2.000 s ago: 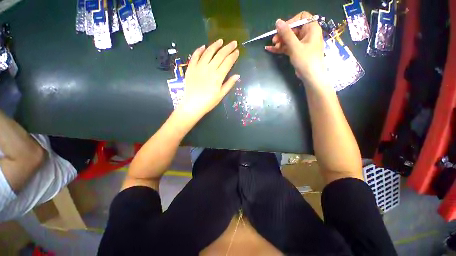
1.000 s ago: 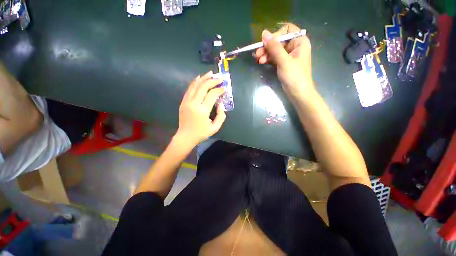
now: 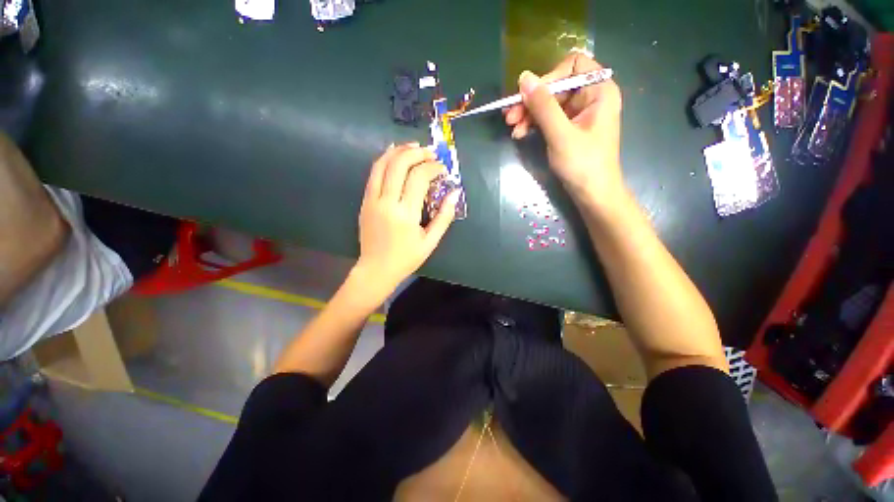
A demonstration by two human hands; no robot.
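A flex circuit board assembly (image 3: pixel 444 147) lies on the dark green mat, its blue and orange-yellow end pointing away from me. My left hand (image 3: pixel 402 201) holds its speckled lower part between thumb and fingers. My right hand (image 3: pixel 578 118) holds white tweezers (image 3: pixel 510 99) like a pen, their tip at the orange-yellow flex end. Whether the tip touches or holds a tiny part is too small to tell. A black end module (image 3: pixel 404 97) lies just left of the board's upper end.
Red-pink specks (image 3: pixel 545 233) lie on a shiny clear sheet (image 3: pixel 520 186) near the table edge. Amber film (image 3: pixel 539 39) is beyond. Boards (image 3: pixel 740 176) lie at right beside red trays (image 3: pixel 833 255). A person's arm (image 3: pixel 29 206) is at far left.
My view has shifted. From two seconds ago, the tweezers' tip has moved left to the board's flex end, and my left hand has changed from lying flat to gripping the board.
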